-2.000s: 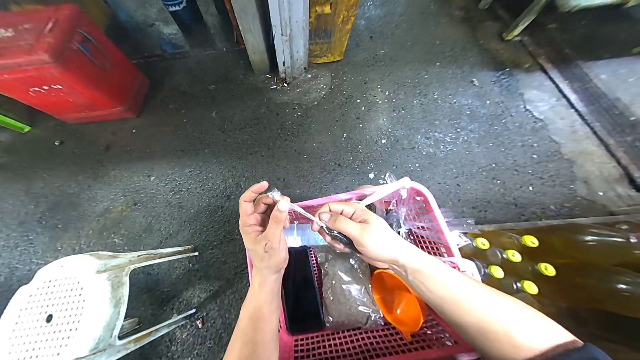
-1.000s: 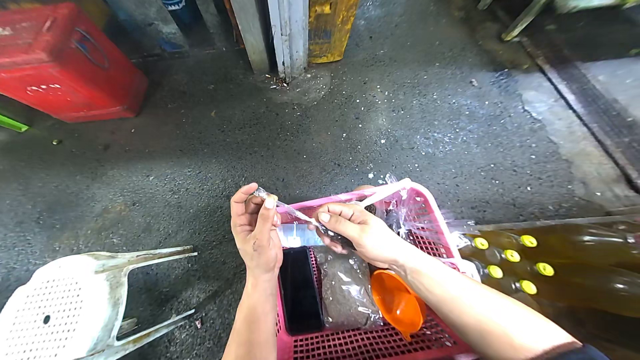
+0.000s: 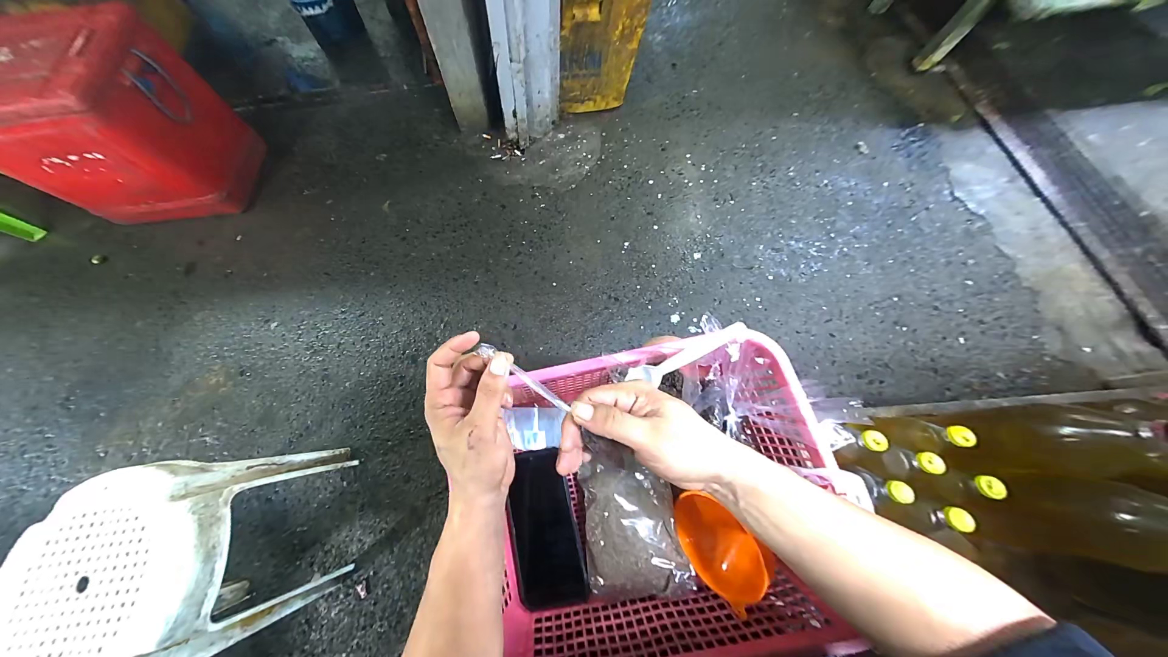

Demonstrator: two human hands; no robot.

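Note:
My left hand [image 3: 470, 415] is raised over the far left corner of a pink plastic basket [image 3: 584, 370], its thumb and fingers pinching one end of a thin, clear plastic strip [image 3: 540, 387]. The other end is between the thumb and fingers of my right hand [image 3: 652, 429], so the strip slants down between both hands. Below them in the basket lie a black rectangular tray or case [image 3: 547, 534], a clear bag of grey-brown grainy material [image 3: 634, 529] and an orange plastic funnel [image 3: 723, 547]. A white plastic handle [image 3: 698, 354] sticks out past my right hand, beside crumpled clear plastic [image 3: 730, 392].
Several bottles of yellowish liquid with yellow caps [image 3: 931, 463] lie right of the basket. A white plastic chair or stool [image 3: 100, 547] is at lower left. Farther off are a red container [image 3: 137, 137], a post [image 3: 525, 73] and a yellow object [image 3: 598, 55] on the dark floor [image 3: 383, 301].
The dark item that showed under my right fingers in the earlier frames no longer shows there. Both hands stay over the basket, with the clear strip between them.

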